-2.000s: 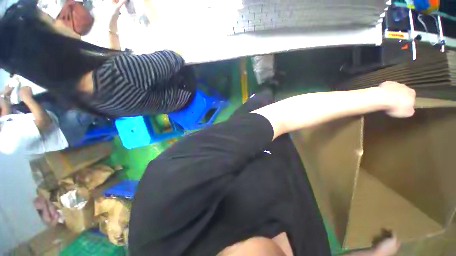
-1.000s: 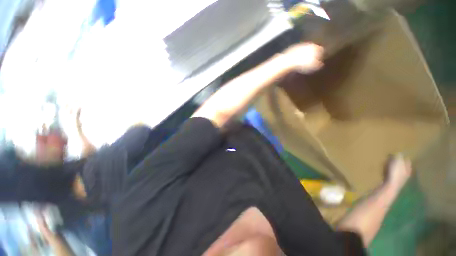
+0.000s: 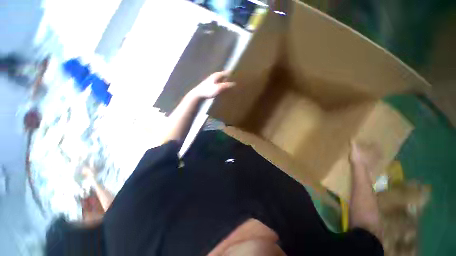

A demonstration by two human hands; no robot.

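Observation:
A large open brown shipping carton (image 3: 300, 117) is tilted at the right of my body, its inside facing me. My left hand (image 3: 212, 86) is at the carton's left wall beside the white table edge, fingertips over the cardboard. My right hand (image 3: 366, 154) is blurred and lies against a flap at the carton's lower right, gripping it. The carton's far underside is hidden.
The long white table (image 3: 145, 65) with a grey stack (image 3: 197, 65) is on the left, with a blue bundle (image 3: 87, 80) among white items. Another person's arm (image 3: 100, 190) is lower left. Crumpled brown packaging (image 3: 402, 210) lies on the green floor (image 3: 430, 150).
My view has swung, and the carton now shows nearer the table with its inside turned towards me. My left hand has moved from a closed grip to straighter fingers at the carton's edge.

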